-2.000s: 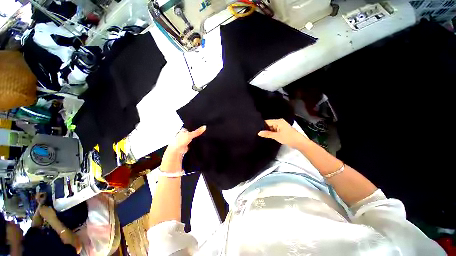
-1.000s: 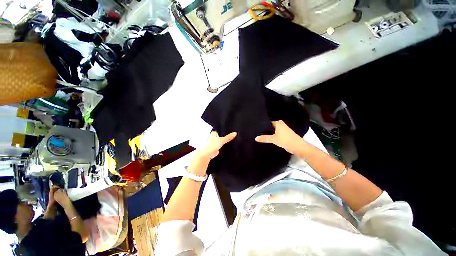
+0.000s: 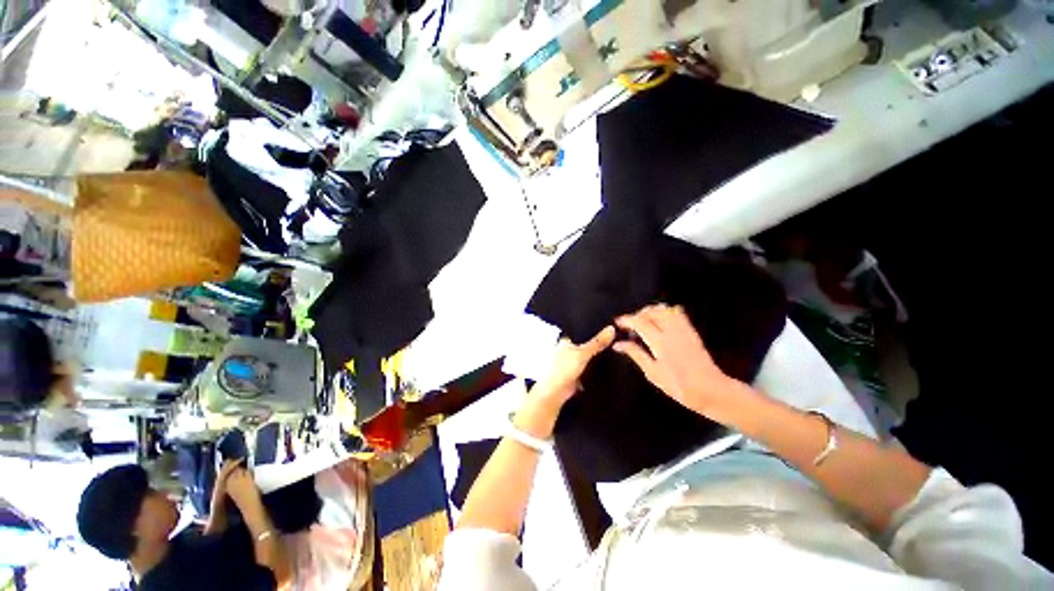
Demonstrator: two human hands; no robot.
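A black fabric panel (image 3: 601, 433) lies over my lap and the table's front edge. My left hand (image 3: 572, 360) is at its left part, thumb on top and the other fingers partly hidden; it appears to grip the cloth. My right hand (image 3: 674, 360) lies on top of the panel, fingers bent and fingertips close to my left thumb; whether it pinches cloth is unclear. Black cut pieces (image 3: 693, 150) lie on the machine bed, overlapping the panel's upper end. The white sewing machine head (image 3: 566, 75) stands above, its needle area (image 3: 541, 152) away from my hands.
More black cloth (image 3: 405, 242) is spread on the table to the left. Yellow-handled scissors (image 3: 647, 76) lie by the machine. A person (image 3: 185, 543) sits at a neighbouring machine (image 3: 260, 375) at lower left. A woven basket (image 3: 150, 234) stands at far left.
The view has shifted left, so the scene sits further right. My hands have come together on the panel; my right fingertips now reach my left thumb. The pieces on the bed have stayed put.
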